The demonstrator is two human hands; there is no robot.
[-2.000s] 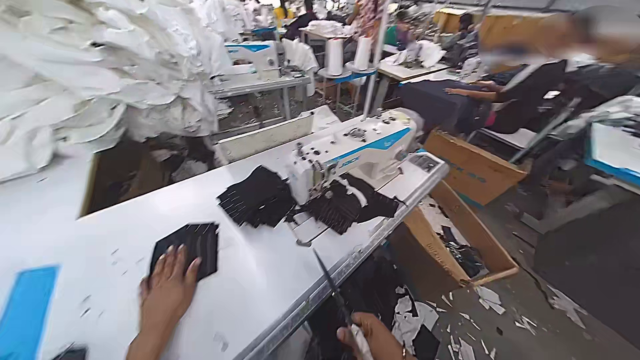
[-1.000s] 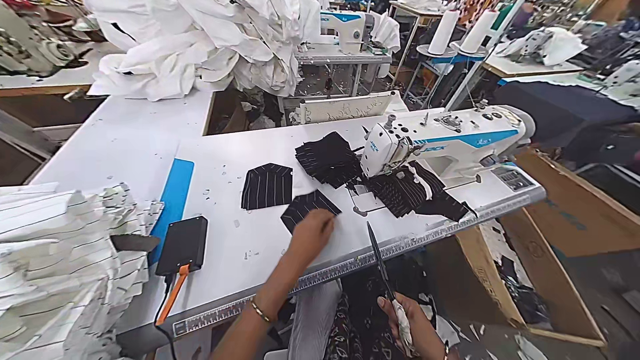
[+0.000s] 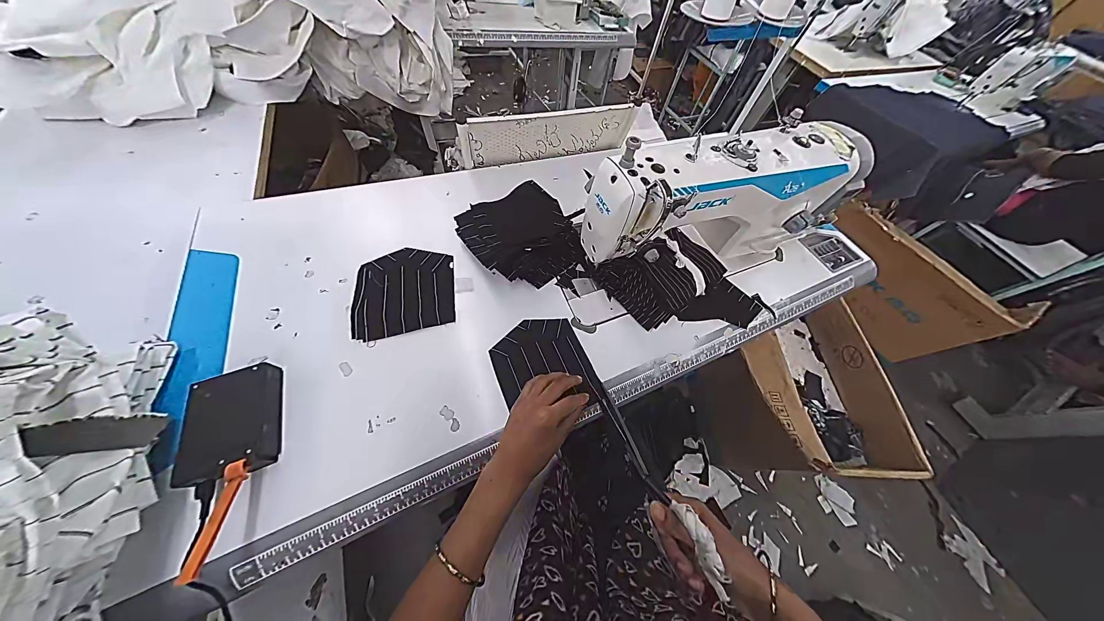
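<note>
My left hand (image 3: 545,414) presses a black pinstriped fabric piece (image 3: 539,352) flat at the table's front edge. In my right hand (image 3: 703,548) are long-bladed scissors (image 3: 623,429) with cloth-wrapped handles, their blades lying along the right side of that piece. Another black pinstriped piece, or a small stack (image 3: 403,295), lies to the left. Behind, a pile of black pieces (image 3: 522,231) rests left of the Jack sewing machine (image 3: 724,185). More striped black pieces (image 3: 651,280) lie under and in front of the machine's head.
White striped fabric (image 3: 69,466) is heaped at the left, beside a black box (image 3: 228,423) with an orange strap. White cloth (image 3: 172,52) is piled at the back left. A cardboard box (image 3: 849,388) with scraps stands on the floor at the right. A person's arm (image 3: 1061,164) shows at the far right.
My left hand has moved from the left-hand fabric piece to another piece at the table's front edge. The scissors, earlier apart from the fabric, are now against its side.
</note>
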